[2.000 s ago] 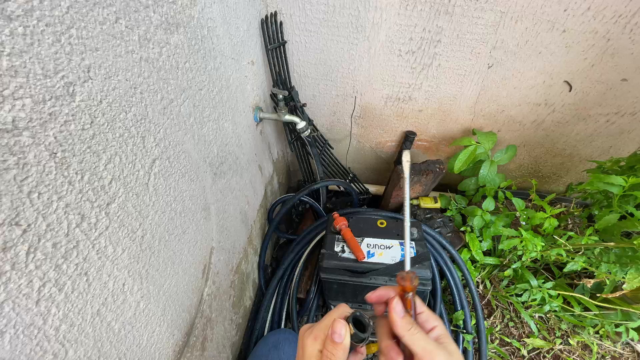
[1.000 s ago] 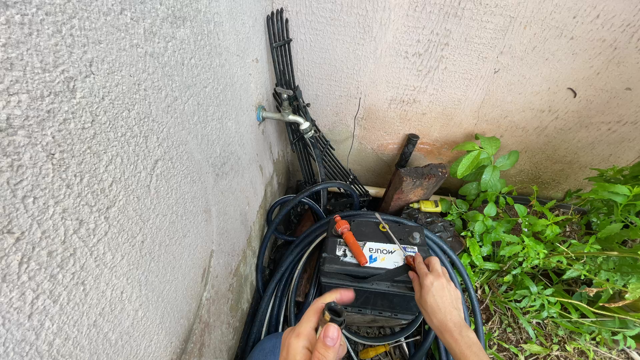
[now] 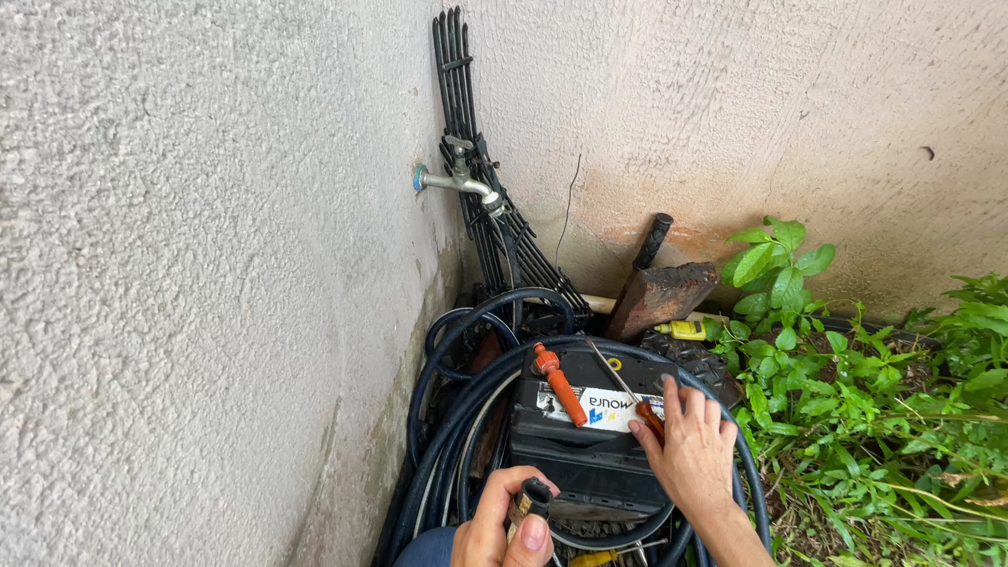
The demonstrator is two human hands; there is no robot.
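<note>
My left hand (image 3: 500, 524) holds the open end of a dark hose (image 3: 534, 496) upright between thumb and fingers, at the bottom middle. My right hand (image 3: 693, 449) lies over the right side of a black battery (image 3: 587, 472), its fingers spread beside the orange handle of a screwdriver (image 3: 650, 416). The screwdriver rests on the battery top, its metal shaft pointing up and left. Whether my right hand still grips the handle is not clear. An orange plastic hose nozzle (image 3: 563, 387) lies on the battery, left of the screwdriver.
Coiled dark hose (image 3: 437, 465) surrounds the battery. A metal tap (image 3: 465, 185) juts from the left wall, before a black metal grille (image 3: 472, 228). Behind the battery are a wooden block (image 3: 657, 295) and a small yellow bottle (image 3: 682, 330). A yellow-handled tool (image 3: 592, 559) lies below; plants (image 3: 850, 425) grow at right.
My right hand has moved the screwdriver from upright near my left hand onto the battery top, and its fingers have since spread. My left hand keeps the hose end.
</note>
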